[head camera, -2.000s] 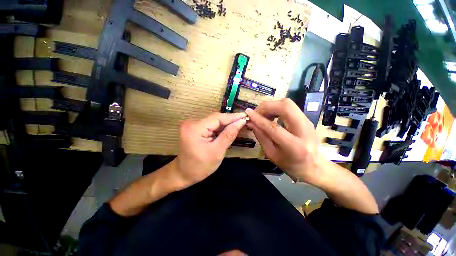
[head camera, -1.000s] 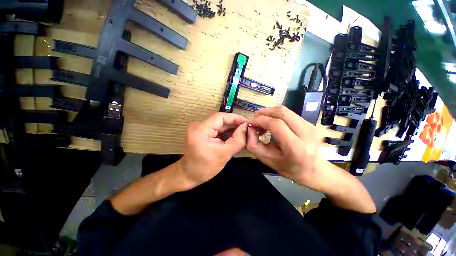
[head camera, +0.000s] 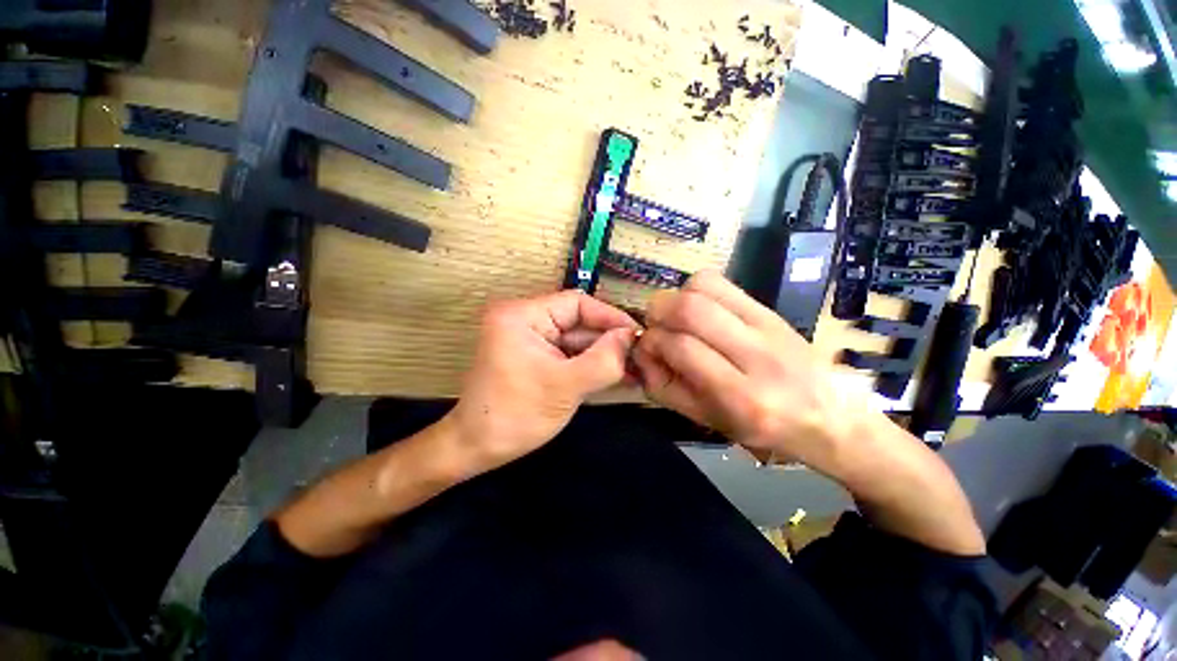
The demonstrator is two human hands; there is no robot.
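The black comb-shaped housing [head camera: 580,267] lies open on the light board, with a long green circuit board [head camera: 605,207] along its spine. Two of its arms [head camera: 663,218] point right, with thin wires in them; its near end is hidden by my hands. My left hand [head camera: 545,375] and my right hand [head camera: 729,362] meet fingertip to fingertip at the near end. Both pinch a tiny part [head camera: 636,333] with a pale glint between thumbs and forefingers. It is too small to tell what it is.
Large black combs [head camera: 374,146] are piled at left, one with a metal connector [head camera: 280,284]. Small black crumbs [head camera: 733,80] lie at the far side. A black box with a white label [head camera: 805,269], a black cylinder [head camera: 947,366] and dense rows of black housings [head camera: 909,194] are at right.
My right hand's fingers have closed in and curled more tightly against my left fingertips. Both hands sit slightly lower than two seconds ago, and a second housing arm now shows more.
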